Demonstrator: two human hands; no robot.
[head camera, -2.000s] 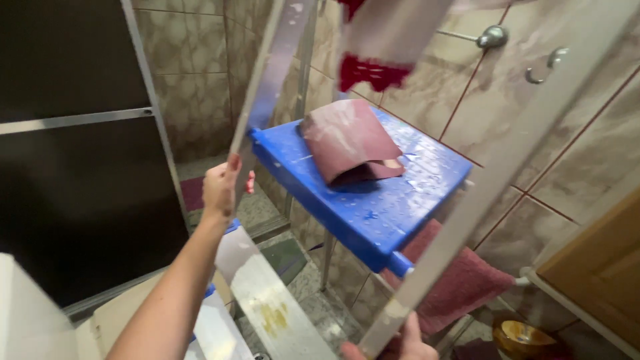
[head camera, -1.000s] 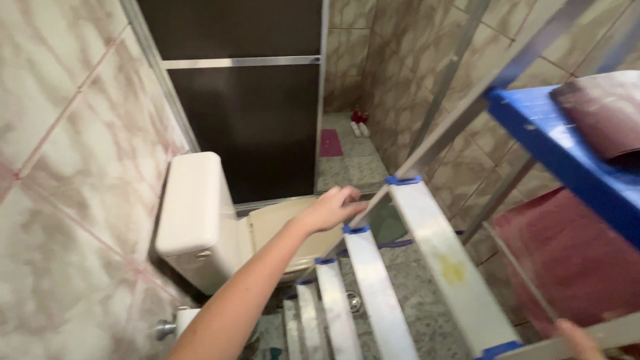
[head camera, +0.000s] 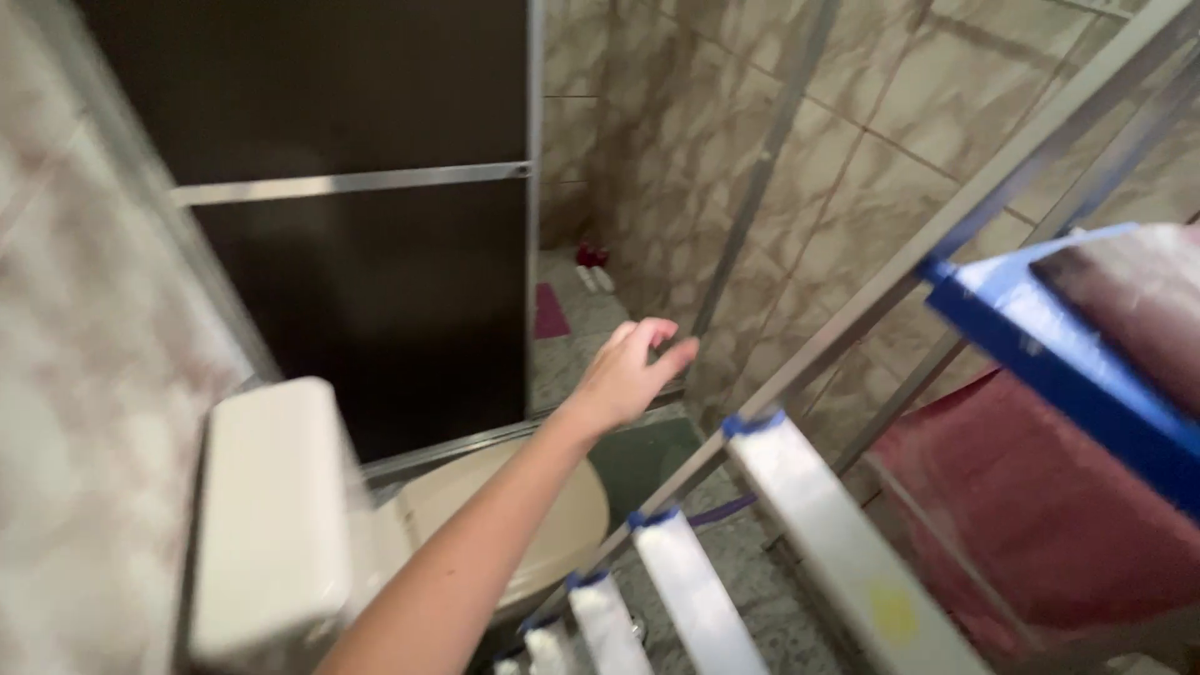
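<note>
My left hand (head camera: 642, 367) is stretched out in mid-frame with fingers curled and apart, holding nothing. It hovers just left of the side rail of an aluminium stepladder (head camera: 844, 319), a small gap between them. The ladder's metal steps (head camera: 825, 525) have blue plastic end caps, and one step bears a yellow stain. At the right is its blue plastic platform (head camera: 1050, 366), with a folded dull-pink sheet-like piece (head camera: 1144, 300) lying on it. My right hand is out of view.
A toilet with a closed lid (head camera: 553, 525) and a cistern (head camera: 272, 525) stands at the left below a dark shower door (head camera: 356, 309). Two bottles (head camera: 594, 267) and a pink mat (head camera: 550, 312) lie beyond. A pink towel (head camera: 1012, 506) hangs at the right beside the tiled wall.
My left hand, on the ladder rail two seconds ago, is now off it with the fingers apart. My right hand has left the view. The view has swung left and down.
</note>
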